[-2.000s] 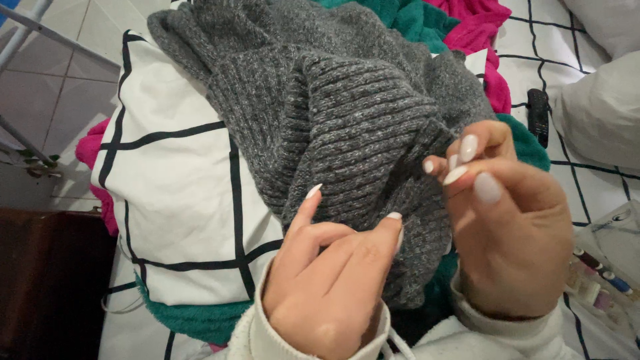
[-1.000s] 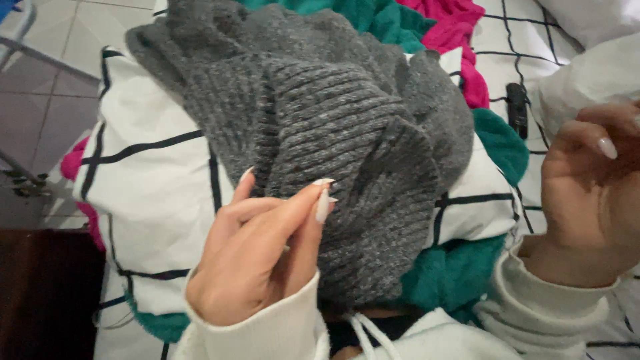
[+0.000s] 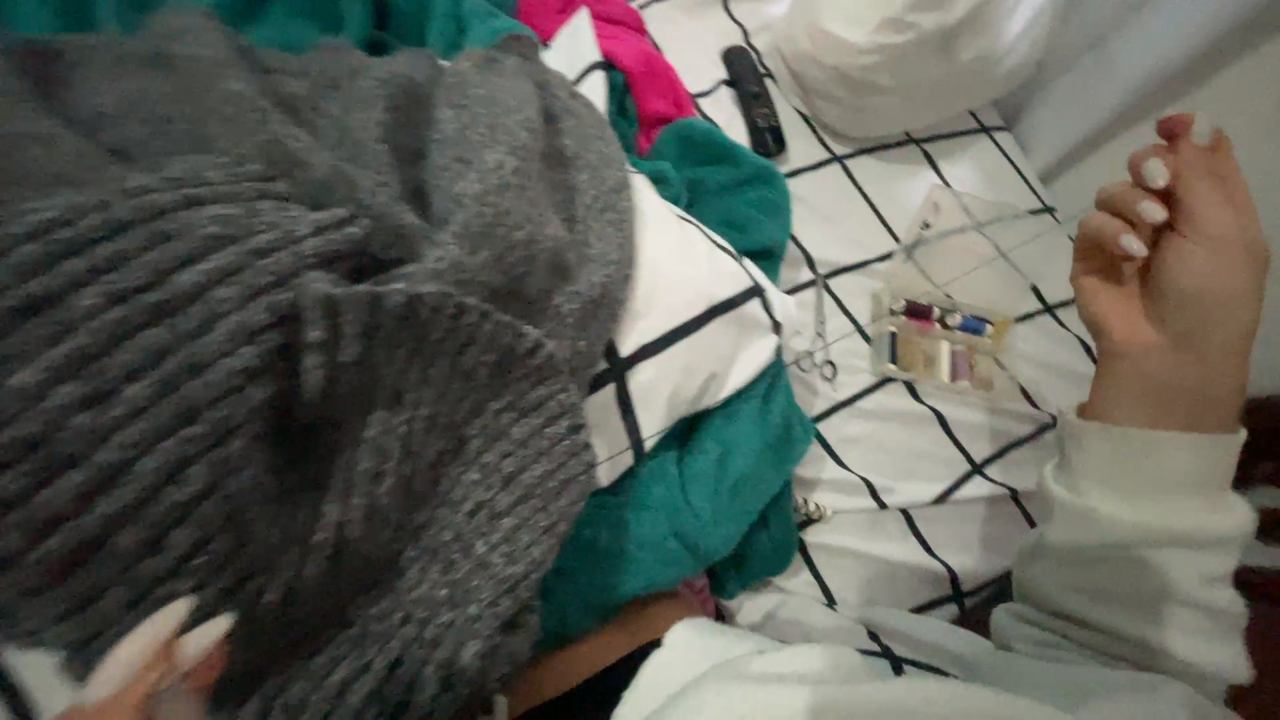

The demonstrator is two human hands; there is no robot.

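A grey ribbed knit garment [image 3: 430, 400] fills the left half of the view, bunched over white cloth with black lines. My left hand [image 3: 160, 660] is at the lower left corner, mostly out of frame and blurred, thumb and finger pinched at the knit. My right hand [image 3: 1165, 240] is raised at the far right, away from the garment, its fingers curled and its fingertips together. A faint thin thread [image 3: 690, 415] appears to stretch between the knit and this hand. Any needle is too small to make out.
A clear box of thread spools [image 3: 940, 345] lies open on the checked bedding [image 3: 900, 450], beside small scissors [image 3: 818, 340]. Behind are a black remote control [image 3: 755, 100] and a white pillow [image 3: 880, 60]. Teal fabric [image 3: 680, 500] and pink fabric [image 3: 650, 70] edge the garment.
My right hand has moved from close beside my left hand and the knit out to the far right. The view has swung right, bringing the scissors into sight.
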